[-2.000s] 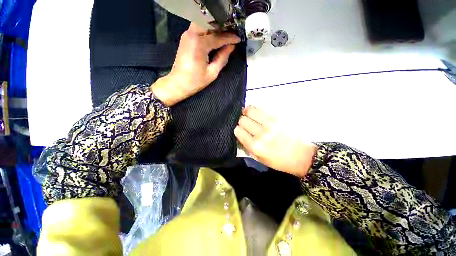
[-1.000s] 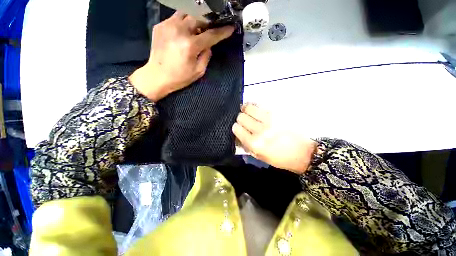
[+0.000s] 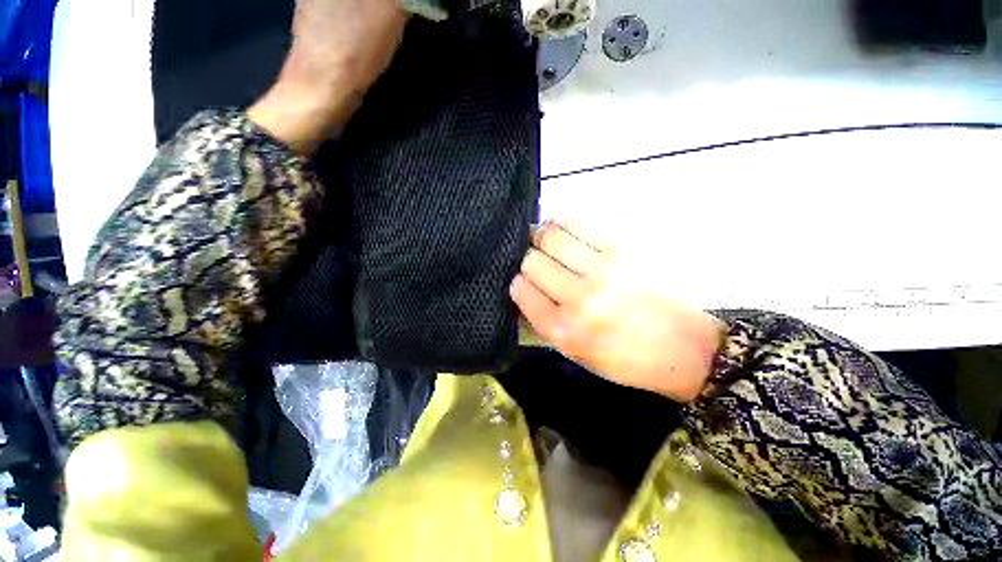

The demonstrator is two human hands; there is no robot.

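The black mesh panel (image 3: 440, 209) lies on the white table, its right edge running up toward the machine. My right hand (image 3: 604, 307) pinches the panel's right edge near its lower corner. My left hand (image 3: 343, 49) is at the top, over the upper part of the panel; its fingers are cut off by the picture's edge, so its grip is hidden. Part of the machine's needle area shows at the top edge beside a white round knob (image 3: 560, 15); the needle itself cannot be made out.
The pale machine bed (image 3: 725, 77) has a small round dotted plate (image 3: 624, 36). A flat black rectangle (image 3: 921, 22) lies at the top right. A crumpled clear plastic bag (image 3: 330, 423) hangs below the table. Blue material (image 3: 33, 143) is at the far left.
My left hand has moved up and left, away from the edge near the needle, and partly out of the picture. The view has shifted down slightly. My right hand stays at the panel edge.
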